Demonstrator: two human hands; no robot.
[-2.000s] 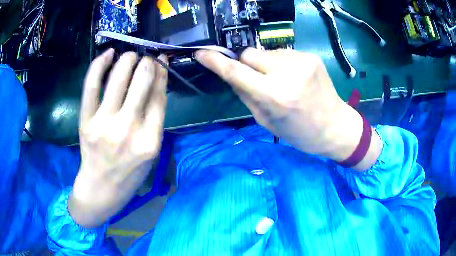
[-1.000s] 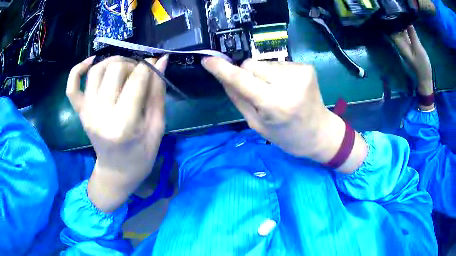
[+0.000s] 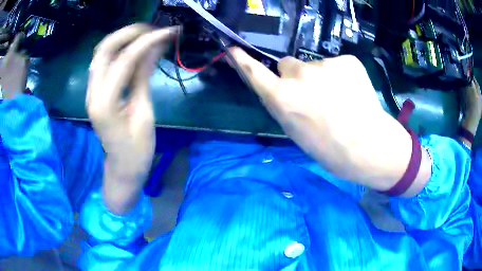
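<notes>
The open black device unit (image 3: 264,24) lies at the top centre, cut off by the frame edge. A white ribbon cable (image 3: 222,27) slants across its near edge. Thin red (image 3: 191,69) and black wires loop out over the mat between my hands. My left hand (image 3: 124,95) is blurred; its finger and thumb tips meet at the upper end of the red wire and appear to pinch it. My right hand (image 3: 338,111) lies at the unit's near edge, its index fingertip at the other end of the wire loop. Its grip is hidden.
Another open unit (image 3: 423,55) with yellow parts lies at the right, beside a partly covered cutter handle (image 3: 389,79). Another unit (image 3: 39,26) is at the upper left. Other people's hands show at the left (image 3: 13,69) and right (image 3: 470,106) edges. The green mat (image 3: 211,108) runs along the front.
The unit appears further right in view and more tilted. My left hand has lifted from the ribbon cable's left end and turned; the red wire loop now shows. The unit at the right sits nearer the cutter.
</notes>
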